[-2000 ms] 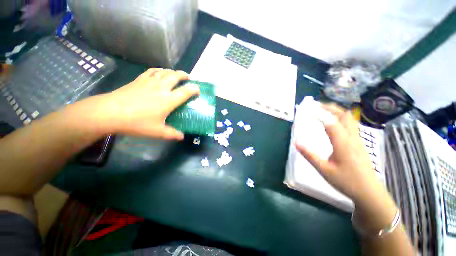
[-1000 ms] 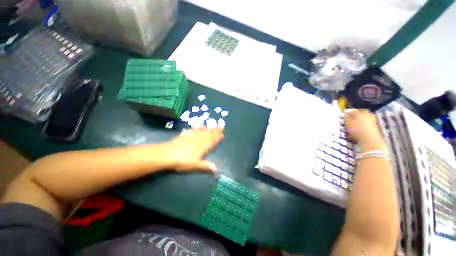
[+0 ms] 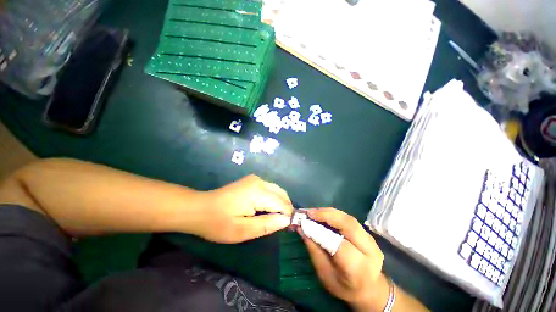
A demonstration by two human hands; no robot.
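Note:
My left hand (image 3: 247,210) and my right hand (image 3: 344,253) meet at the lower middle. Their fingertips pinch one small square adhesive piece (image 3: 299,218) between them. A white wrap (image 3: 321,236) is around a right-hand finger. A green board (image 3: 294,268) lies below the hands on the mat, partly hidden by my right hand. Loose white-blue backing pieces (image 3: 295,125) lie scattered beyond the hands. The stack of sticker sheets (image 3: 430,177) is at the right, with a grid of dark-edged squares (image 3: 501,219) on its top sheet.
A thick stack of green boards (image 3: 210,52) stands at the upper left. A black phone (image 3: 87,79) lies left of it. A white perforated sheet (image 3: 366,49) is at the top. Crumpled clear bags (image 3: 515,70) and a black ring (image 3: 545,128) are at the upper right.
My right hand has come from the sticker sheets to the lower middle. My left hand has left the backing pieces and joined it above the green board. The view has moved closer.

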